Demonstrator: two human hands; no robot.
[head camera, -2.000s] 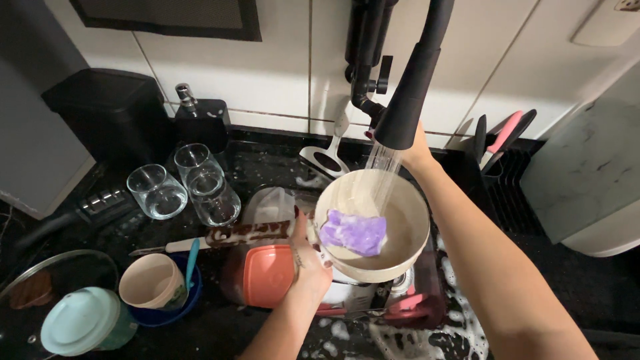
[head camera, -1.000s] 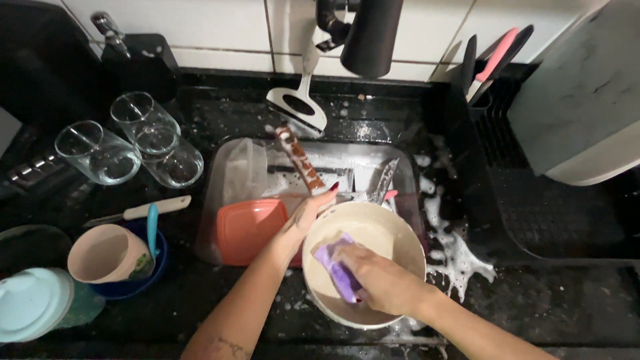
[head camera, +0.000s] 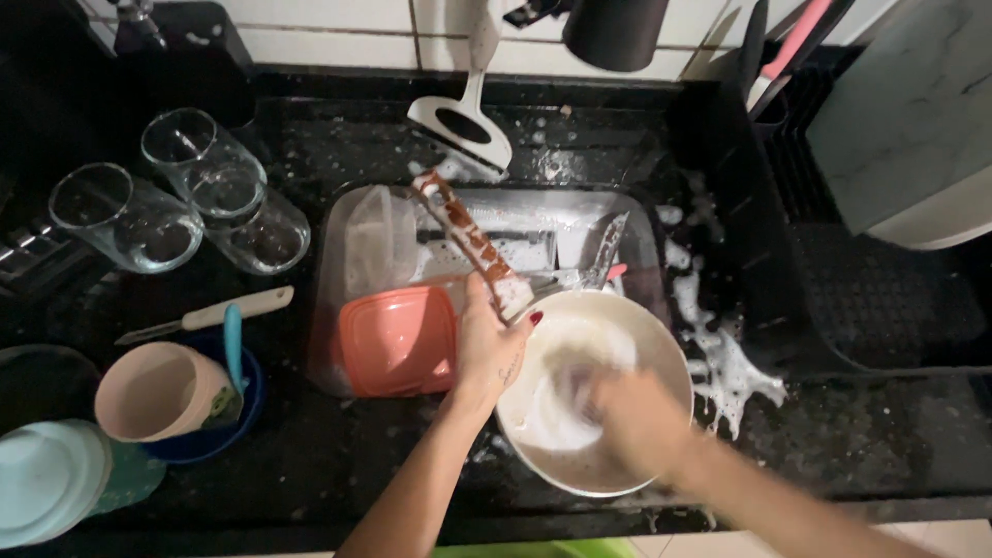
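Observation:
A cream-coloured pan (head camera: 542, 442) with white suds inside rests over the near right corner of a clear plastic tub (head camera: 329, 256) and the dark counter. My left hand (head camera: 488, 341) grips the pan's foamy brown handle (head camera: 465, 229) close to the rim. Inside the pan my right hand (head camera: 635, 418), blurred by motion, is closed on a purple sponge (head camera: 577, 387), mostly hidden under the fingers. Left of the pan, a coral plastic container (head camera: 399, 337) lies in the tub, along with a soapy knife (head camera: 608, 248).
Glass tumblers (head camera: 132, 221), a white-handled knife (head camera: 236, 306), a pink cup (head camera: 151, 391) on a blue bowl (head camera: 221, 446) and a lidded container (head camera: 50, 480) stand left. A white squeegee (head camera: 469, 128) leans behind. A black dish rack (head camera: 775, 310) is right; the black faucet head (head camera: 616, 31) hangs above.
Two seconds ago the pan was held under running water with the sponge lying in it and my right hand by the faucet. That hand is now on the sponge, and the pan is lower.

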